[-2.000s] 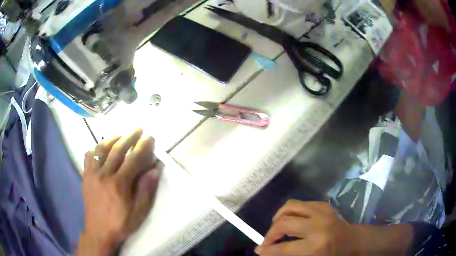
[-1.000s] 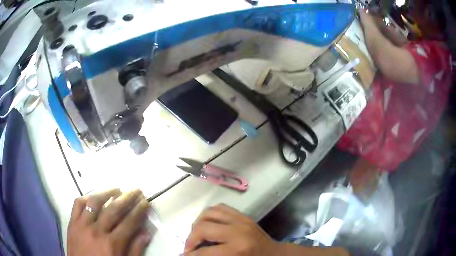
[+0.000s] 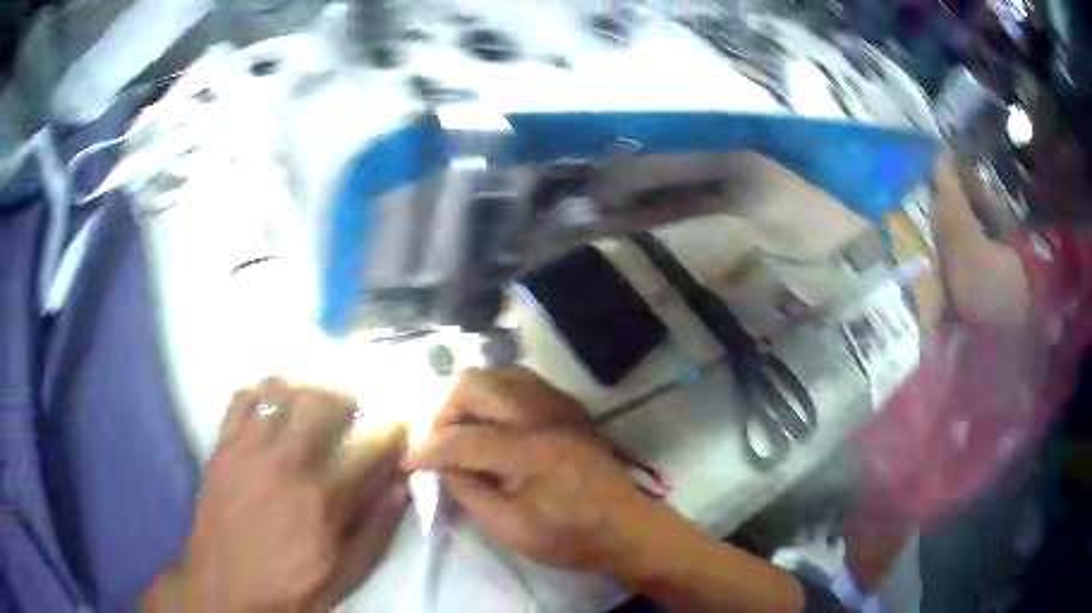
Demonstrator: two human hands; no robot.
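The frame is blurred. The white fabric strip (image 3: 428, 509) shows as a short bright piece just below my fingertips, and the lamp glare hides the rest. My left hand (image 3: 299, 491) lies on the table below the machine head, fingers bent, wearing a ring. My right hand (image 3: 515, 461) is beside it, its thumb and fingertips pinched together at the strip, close to my left fingers. Whether my left fingers grip the strip cannot be told. The sewing machine (image 3: 479, 216), white with a blue band, stands beyond both hands; its needle area is lost in glare.
The pink snips (image 3: 647, 477) are mostly hidden behind my right hand. A black phone (image 3: 593, 314), a light-blue piece (image 3: 691, 374) and black shears (image 3: 748, 359) lie beyond it. Dark blue cloth (image 3: 114, 395) is at left. A person in red (image 3: 958, 407) is at right.
My right hand has moved up and left from the table's front edge to meet my left hand, now partly covering the snips. The camera view has shifted, with the machine more central.
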